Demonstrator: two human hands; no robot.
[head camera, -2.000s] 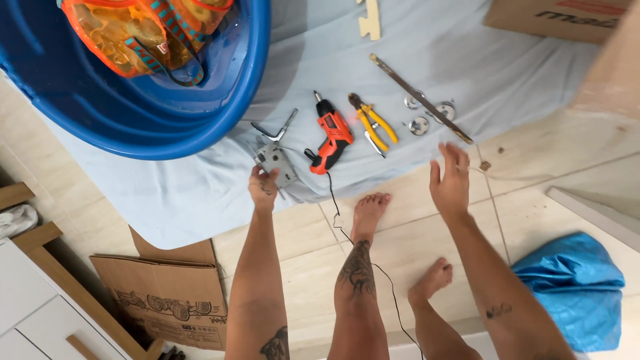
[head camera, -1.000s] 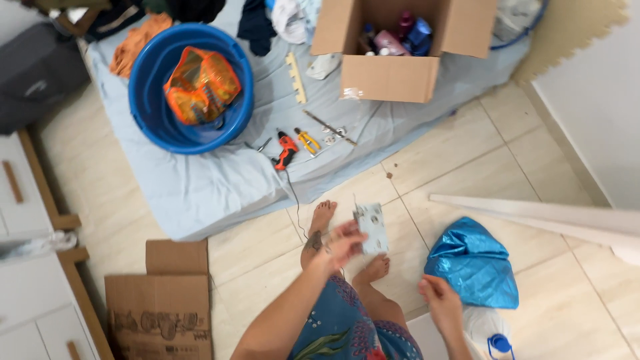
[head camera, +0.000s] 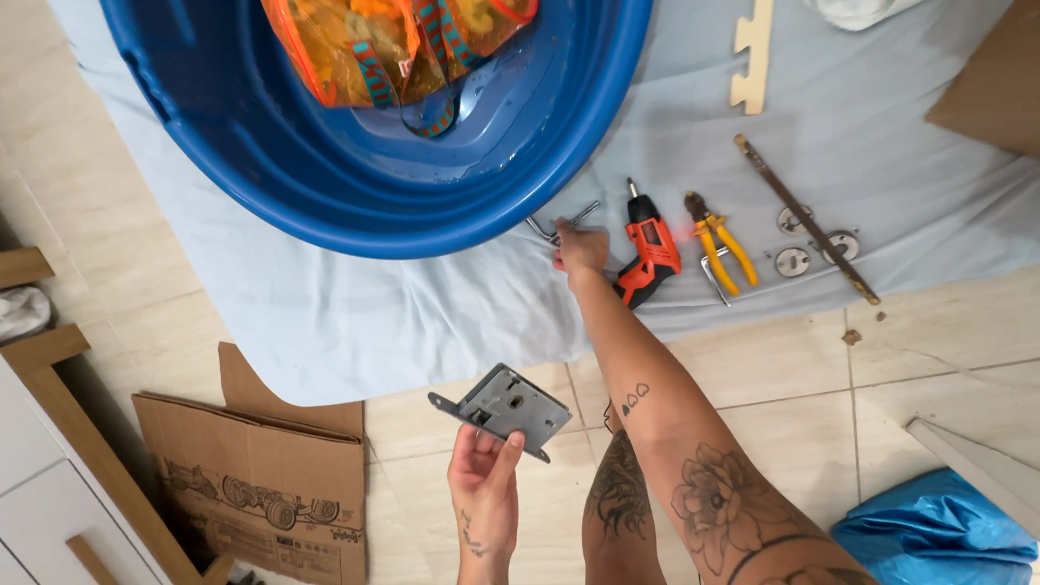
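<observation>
My left hand (head camera: 487, 479) holds a grey metal mortise lock case (head camera: 515, 406) by its faceplate edge, over the tiled floor. My right hand (head camera: 581, 248) reaches across to the sheet, with its fingers on a chromed lever door handle (head camera: 585, 213) beside the tub; the fingers partly hide it. To the right of that hand lies an orange and black power screwdriver (head camera: 650, 244). Yellow-handled cutting pliers (head camera: 721, 248) rest on another metal handle (head camera: 715, 280). Further right, a worn metal strip (head camera: 800, 211) lies across round metal escutcheons (head camera: 792, 262).
A big blue plastic tub (head camera: 366, 236) holding an orange clear bag (head camera: 390, 49) stands on the light blue sheet (head camera: 309, 325). Flattened cardboard (head camera: 276, 479) leans by a white drawer unit (head camera: 73, 520) at left. A shiny blue bag (head camera: 926, 528) lies at lower right, near small debris (head camera: 851, 336).
My right hand has moved from near my legs to the handle on the sheet. The lock case stays in my left hand, now farther left. The view has swung back toward the tub.
</observation>
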